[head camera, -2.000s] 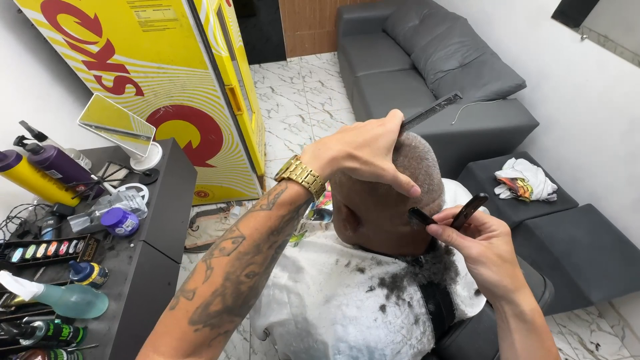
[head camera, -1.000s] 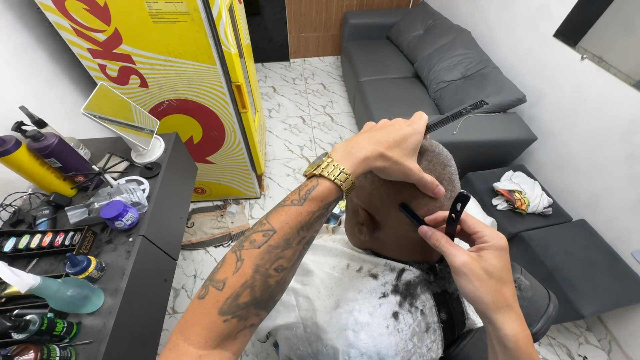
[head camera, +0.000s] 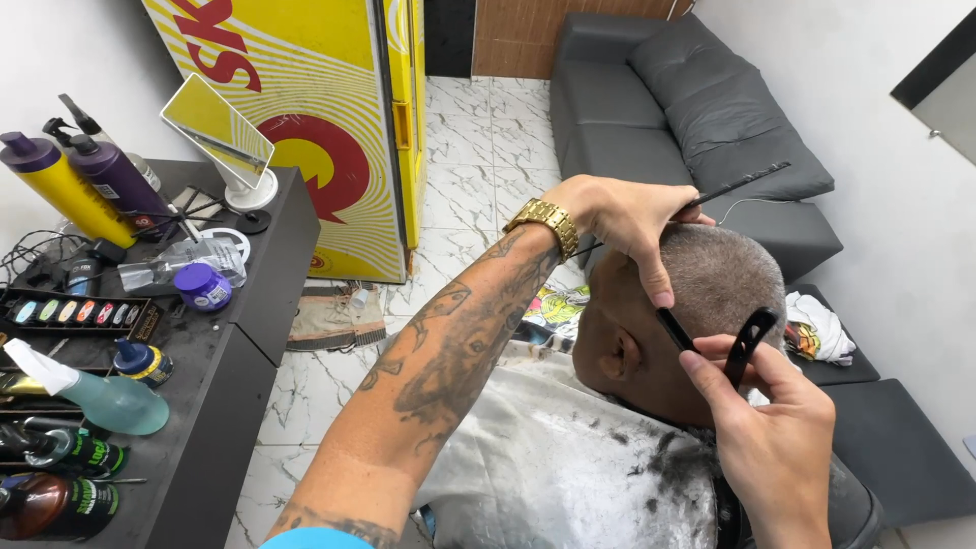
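A seated person's closely clipped head (head camera: 720, 267) is seen from behind, above a light cape (head camera: 564, 450) strewn with dark hair clippings. My left hand (head camera: 629, 221), with a gold watch at the wrist, holds a dark comb (head camera: 740, 185) and rests its thumb on the side of the head. Between the fingers of my right hand (head camera: 770, 427) is a black folding razor, its blade holder (head camera: 675, 329) against the head behind the ear (head camera: 621, 354) and its handle (head camera: 751, 343) angled up. The edge of the blade is too small to see.
At the left, a dark counter (head camera: 252, 358) carries a tabletop mirror (head camera: 217, 133), a spray bottle (head camera: 114, 400), a purple jar (head camera: 202, 287) and several other bottles. Behind it stands a yellow refrigerator (head camera: 343, 76). A grey sofa (head camera: 610, 91) and footstools (head camera: 900, 450) are at the right.
The person's head has turned or tilted, showing more of the ear and side. My right hand has moved the razor from low by the nape to higher on the head, near my left thumb.
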